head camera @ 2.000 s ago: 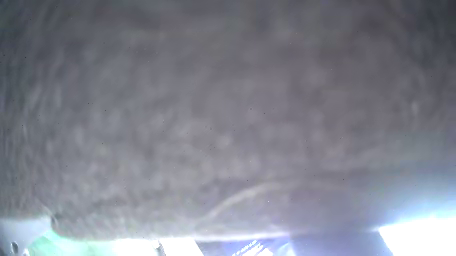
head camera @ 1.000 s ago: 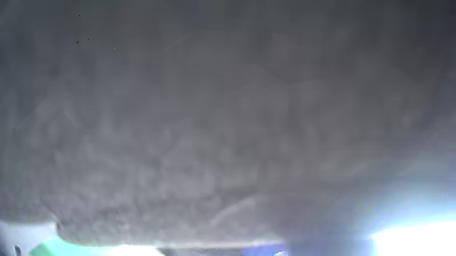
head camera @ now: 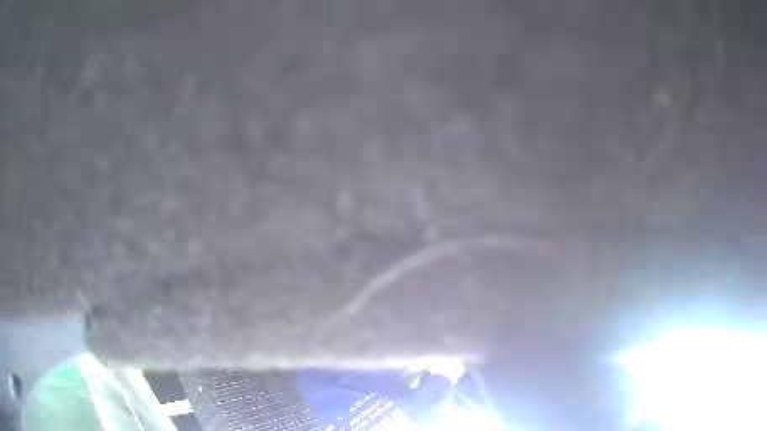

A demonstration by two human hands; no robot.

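Observation:
A large blurred grey surface (head camera: 336,168), very close to the lens, covers most of the head view; I cannot tell what it is. A thin pale curved line runs across its lower part. Neither my left hand nor my right hand shows. In the strip below the grey surface is a dark block with close rows of ridges or slots (head camera: 248,400), cut off by the bottom edge.
A blue patch with small white lettering (head camera: 357,400) overlaps the ridged block's right side. Green floor (head camera: 63,404) and pale slanting bands (head camera: 126,400) show at the lower left. A strong white glare (head camera: 698,383) fills the lower right.
The grey surface's lower edge sits higher, so the bottom strip is taller. The ridged block and white lettering now show there. The pale curved line is higher and clearer than one second ago.

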